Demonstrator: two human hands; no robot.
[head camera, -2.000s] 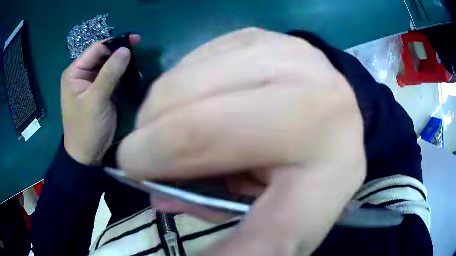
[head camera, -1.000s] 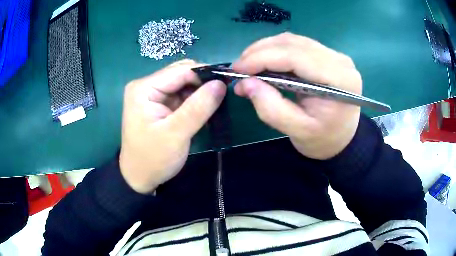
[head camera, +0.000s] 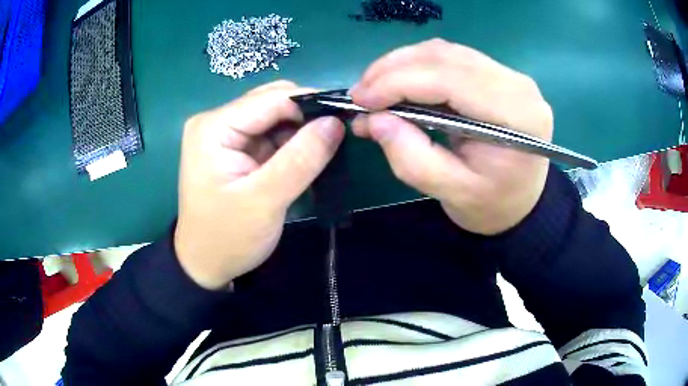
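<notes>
My left hand (head camera: 241, 177) pinches a black strip (head camera: 330, 181) between thumb and fingers. Its upper end lies across the fingertips and the rest hangs down in front of the bench edge. My right hand (head camera: 468, 136) holds silver tweezers (head camera: 498, 134) between thumb and fingers, their handle pointing right. The tweezer tip is at the strip's upper end, beside my left thumb. Whether the tip holds a small part cannot be told. A heap of small silver parts (head camera: 249, 45) and a heap of small black parts (head camera: 398, 10) lie beyond my hands.
A long mesh-like panel (head camera: 98, 83) with a white tab lies at the left of the green tabletop (head camera: 177, 113). A blue basket (head camera: 19, 60) is cut off at the upper left. Dark pieces (head camera: 665, 60) lie at the right edge. Red stools (head camera: 668, 181) and a blue bin (head camera: 664, 279) stand below.
Two seconds ago my right hand with the tweezers was large and close to the camera; now it is at the strip. Over the last second the hands barely move and the heaps sit slightly higher in view.
</notes>
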